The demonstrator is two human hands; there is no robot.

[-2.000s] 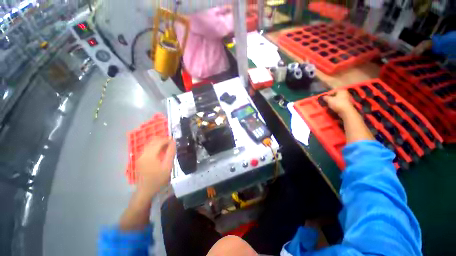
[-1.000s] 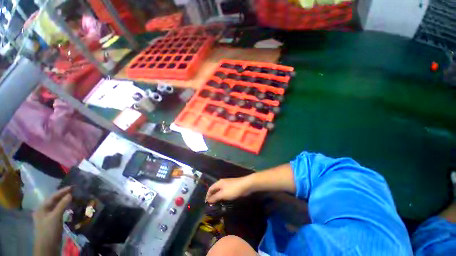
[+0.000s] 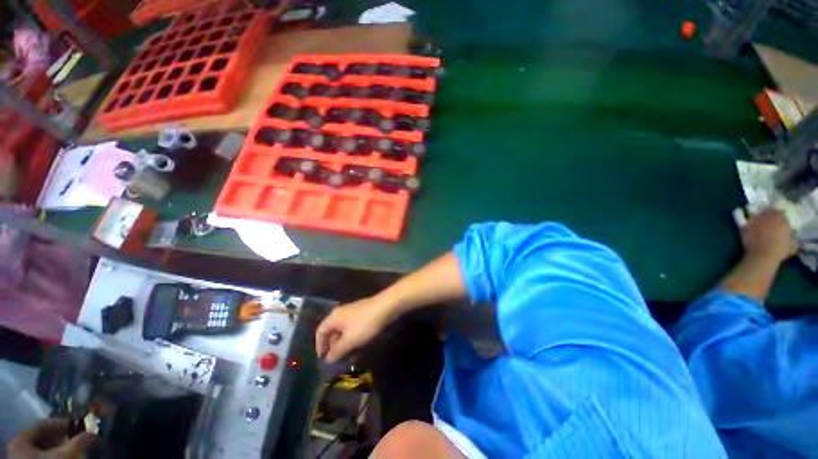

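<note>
My right hand [image 3: 354, 330] is beyond the front edge of the silver machine [image 3: 235, 435], fingers bent together; something dark lies under the fingertips, and I cannot tell if it is held. My left hand [image 3: 52, 444] is cut off at the lower left, at the black bins [image 3: 152, 412]; its grip is unclear. A handheld meter [image 3: 195, 310] with an orange plug [image 3: 256, 310] lies on the machine, near a red button [image 3: 268, 360]. The red compartment tray [image 3: 309, 208] holds rows of black units [image 3: 345, 143]; its nearest row and some left compartments are empty.
Another red tray [image 3: 184, 67] stands at the back left. Grey-white cylinders [image 3: 154, 161], a small red-and-white box [image 3: 123, 224] and white paper [image 3: 260, 238] are on the green bench [image 3: 556, 134]. Another person's hand [image 3: 770, 238] is at papers on the right.
The view has swung right and down towards the bench. My right hand has gone from the tray to the machine's front. My left hand has moved from beside the machine to the black bins.
</note>
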